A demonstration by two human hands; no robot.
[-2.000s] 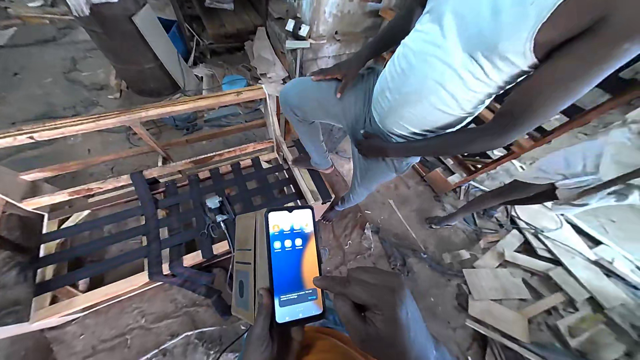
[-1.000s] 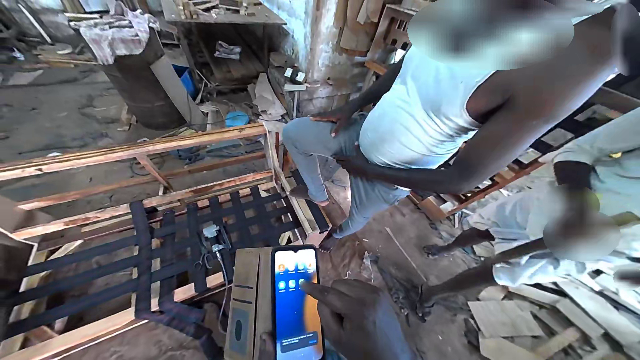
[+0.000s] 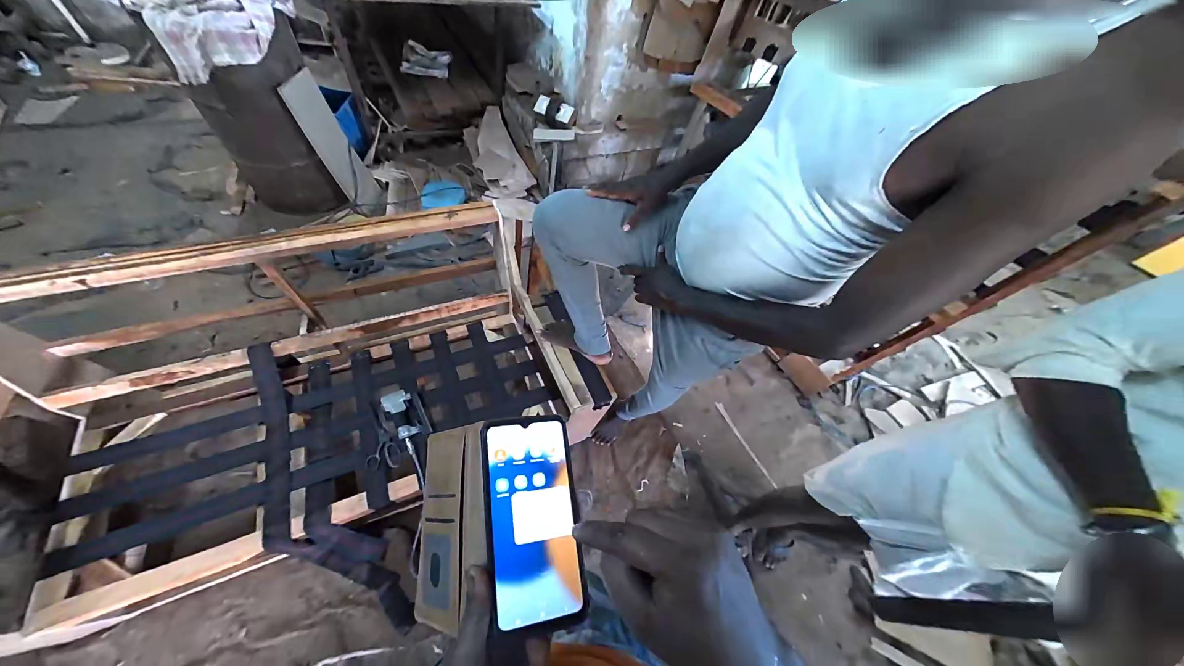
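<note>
A lit smartphone in an open wallet-style flip case is held upright at the lower middle. My left hand grips its lower end, thumb along the left edge. My right hand is beside the phone's right edge, index finger extended at the screen, holding nothing; whether the fingertip touches the glass I cannot tell. The screen shows small icons and a pale panel. Left of the phone, scissors and a metal tool with a hose lie on black webbing straps woven across a wooden furniture frame.
A person in a pale tank top stands at the right with one foot on the frame. Another person is at the lower right. Behind the frame stand a dark drum and a blue container. Wood scraps lie on the ground.
A pale panel has appeared on the phone screen. My right index finger has moved from the icons to the screen's right edge. The person at the far right has come farther into view.
</note>
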